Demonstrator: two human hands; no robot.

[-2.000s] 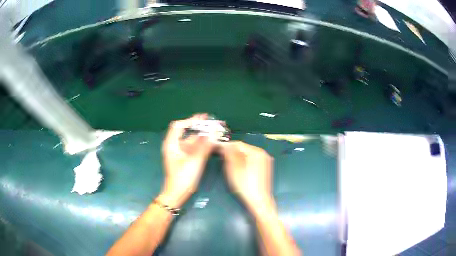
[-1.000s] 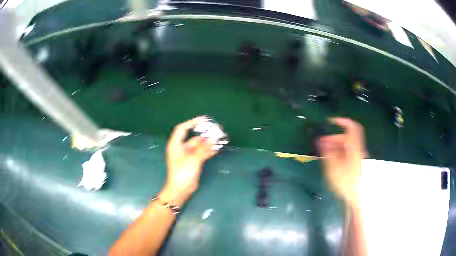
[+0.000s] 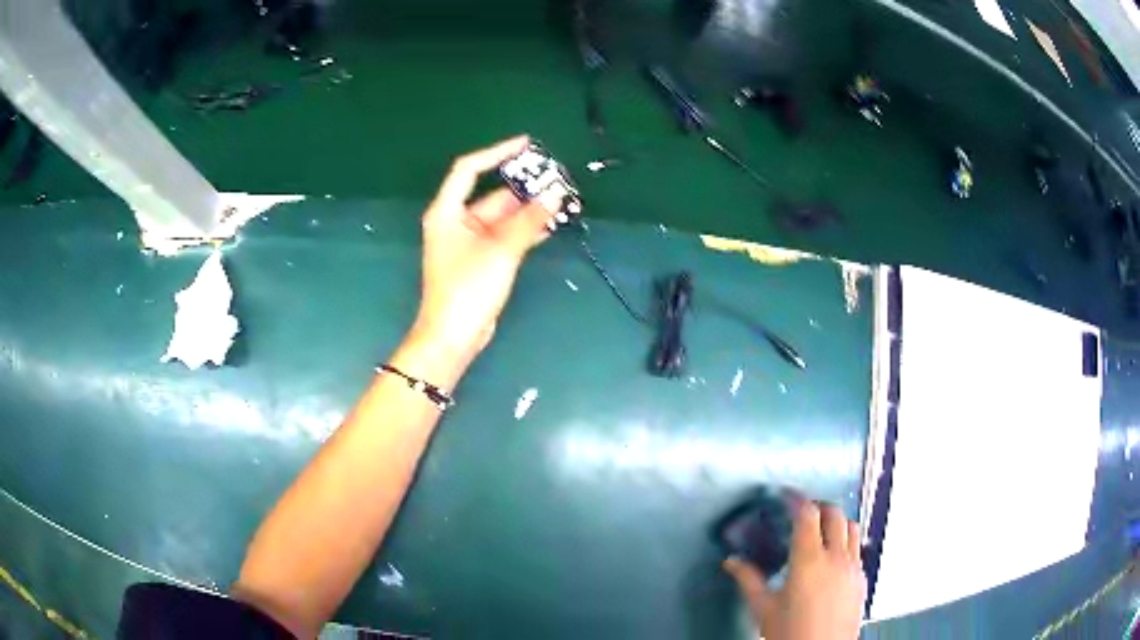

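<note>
My left hand [image 3: 469,256] holds a half-built adapter [image 3: 540,183], a black rim with white parts showing, above the bench's far edge. Its output cord [image 3: 670,325] runs down to the right and lies bundled on the bench, with the DC plug [image 3: 785,350] to the right of the bundle. My right hand [image 3: 806,575] is low at the right, with its fingers at a blurred dark object, maybe an adapter case [image 3: 758,530], on or just above the bench. The picture's lower edge cuts off the right wrist.
A white sheet [image 3: 988,438] covers a tray at the right. A pale post [image 3: 119,125] and a ragged white scrap [image 3: 204,315] are at the left. The dark green conveyor [image 3: 413,113] carries scattered boards and cords beyond the green bench [image 3: 525,500].
My right hand has left the left hand, moved right, then down toward the wearer. The bundled cord now lies in plain view. The camera view has tilted lower. My left hand still holds the adapter.
</note>
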